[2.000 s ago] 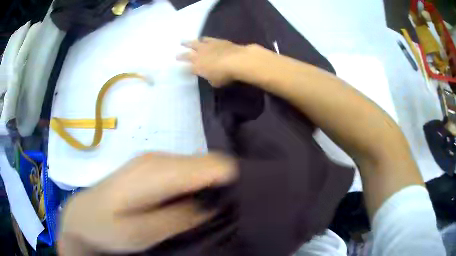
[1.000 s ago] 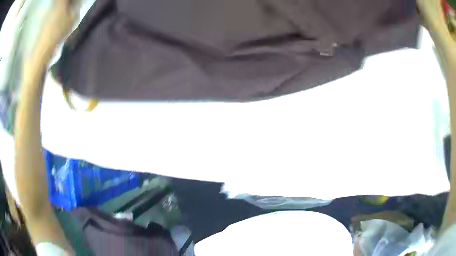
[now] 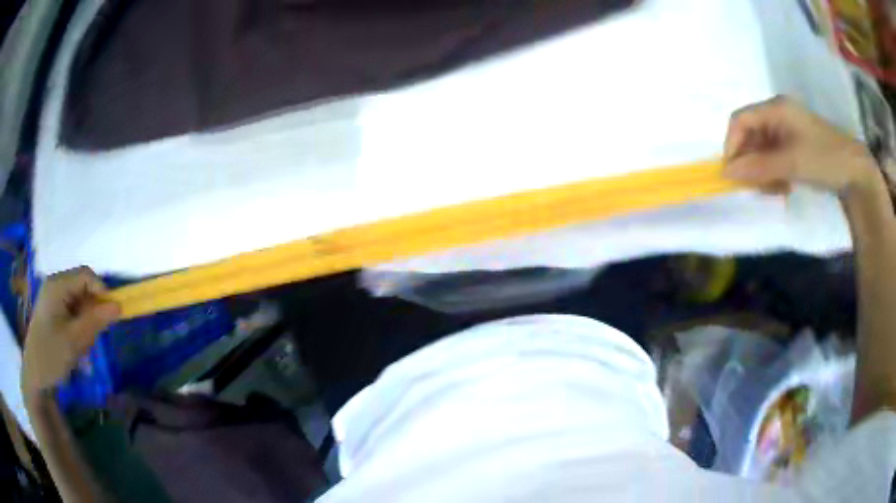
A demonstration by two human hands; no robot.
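Note:
The long yellow strip (image 3: 432,228) is stretched straight and slightly tilted above the near edge of the white-covered table, its right end higher in the picture. My left hand (image 3: 67,329) grips its left end, and my right hand (image 3: 786,147) grips its right end. The dark garment (image 3: 295,54) lies on the white cloth at the upper left, its near edge facing me. No hand touches the garment.
The white pressing cloth (image 3: 246,196) covers the table. Clear plastic (image 3: 481,287) hangs under its front edge. Below left are a blue crate (image 3: 167,344) and a dark cloth heap (image 3: 216,447). Plastic bags (image 3: 737,373) lie below right. A red-rimmed container (image 3: 865,61) is at the upper right.
The garment now lies farther up and left. Both hands have come back towards the near table edge. The yellow strip, earlier curled on the cloth, is now held taut between them.

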